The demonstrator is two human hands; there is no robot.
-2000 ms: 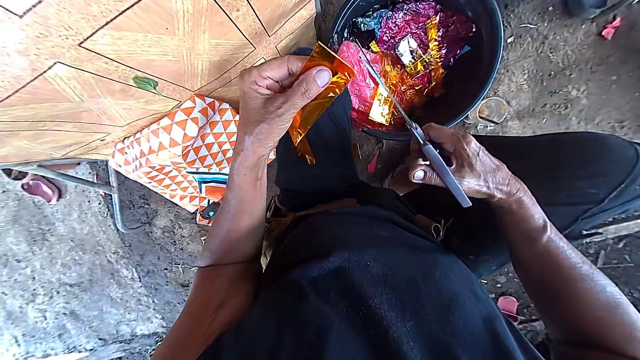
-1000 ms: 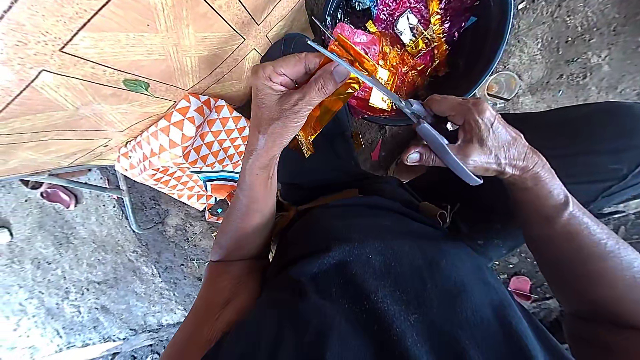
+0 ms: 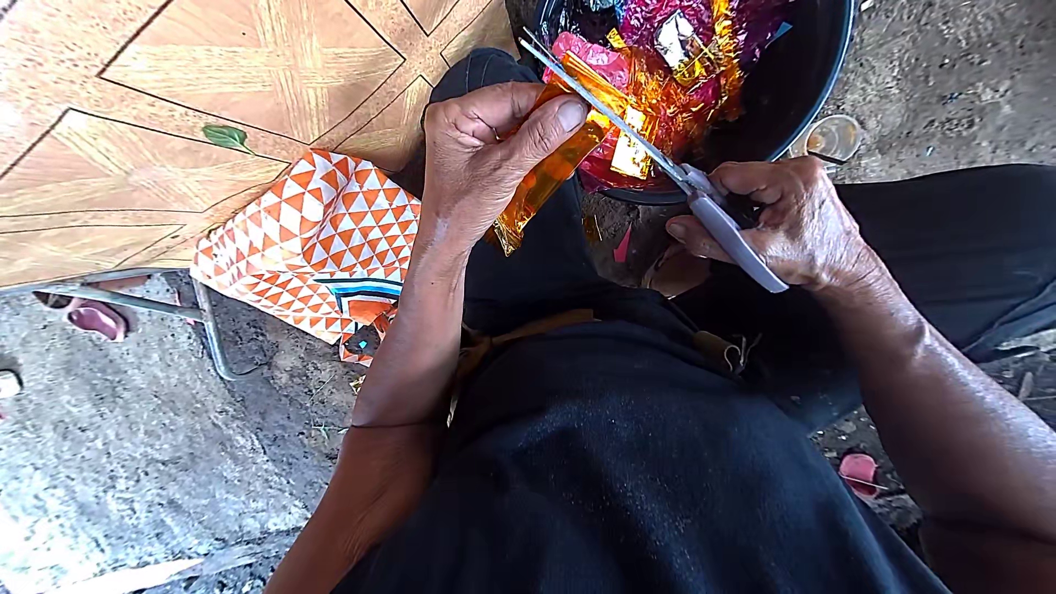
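Observation:
My left hand (image 3: 495, 153) pinches a folded strip of shiny orange foil (image 3: 557, 169) between thumb and fingers; its lower end has a ragged edge. My right hand (image 3: 788, 219) grips the grey handles of a pair of scissors (image 3: 615, 115). The blades point up and left and lie across the upper part of the foil, just beside my left thumb. Whether they cut into it, I cannot tell. Behind the foil stands a black basin (image 3: 813, 107) holding crumpled magenta, orange and silver foil (image 3: 685, 66).
At the left is a wood-patterned tabletop (image 3: 206, 49) with a green leaf (image 3: 227, 136) on it. An orange-and-white triangle-patterned cloth (image 3: 330, 239) hangs at its edge, above a metal leg (image 3: 210, 330). A clear plastic cup (image 3: 829, 140) is beside the basin. Pink footwear (image 3: 97, 320) lies on the ground.
Two seconds ago the scissors were apart from the foil strip, over the basin. My right hand has brought the blades left, across the strip. My left hand has kept hold of the foil.

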